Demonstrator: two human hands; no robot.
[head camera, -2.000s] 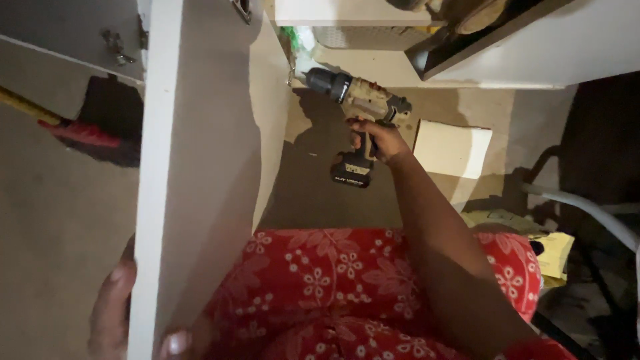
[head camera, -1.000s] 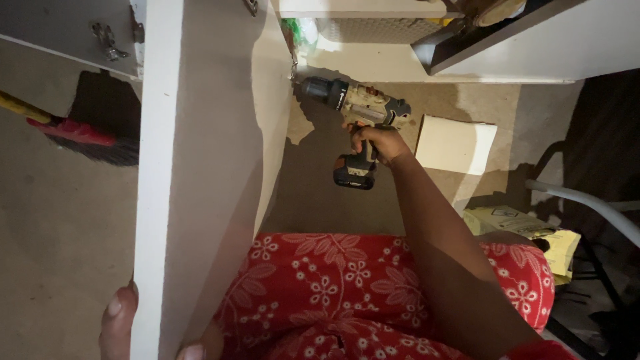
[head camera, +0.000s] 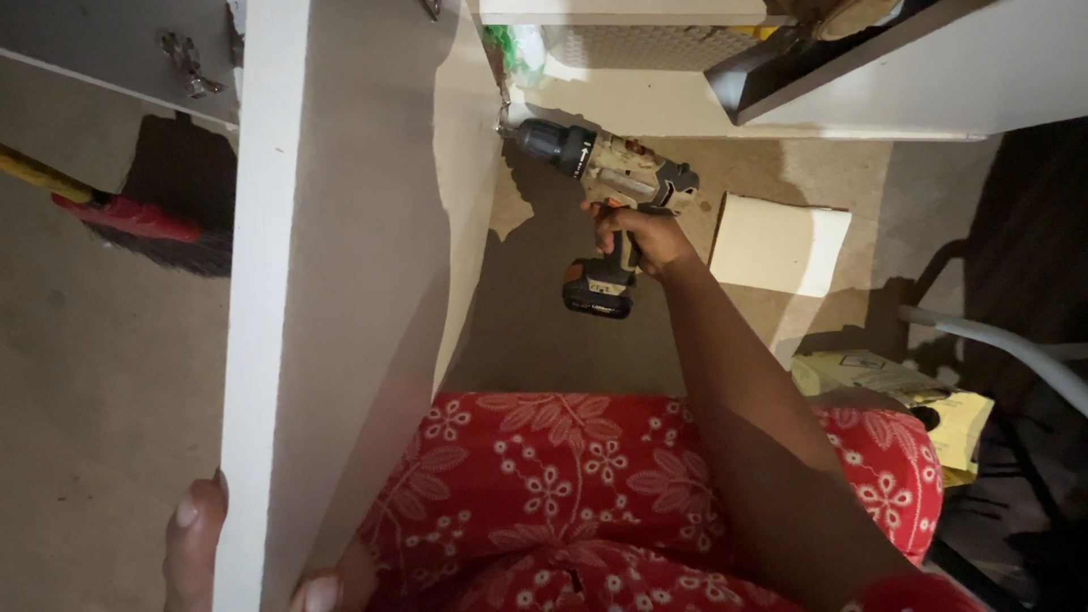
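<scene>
My right hand (head camera: 633, 236) grips the handle of a cordless drill (head camera: 633, 174), a finger at its trigger. The drill's chuck points left at a metal hinge (head camera: 503, 115) where the white cabinet door (head camera: 357, 255) meets the cabinet (head camera: 646, 102); whether the bit touches a screw is too small to tell. The door stands swung out, edge toward me. At the bottom left my left hand (head camera: 197, 544) clasps the door's edge, fingers on one side and thumb on the other; the rest of it is hidden.
A broom (head camera: 140, 219) with red head lies on the floor left of the door. Another hinge (head camera: 189, 64) sits on a panel at upper left. To the right are a cream board (head camera: 778, 245), a torn yellow box (head camera: 892, 382) and a grey metal tube (head camera: 1003, 340).
</scene>
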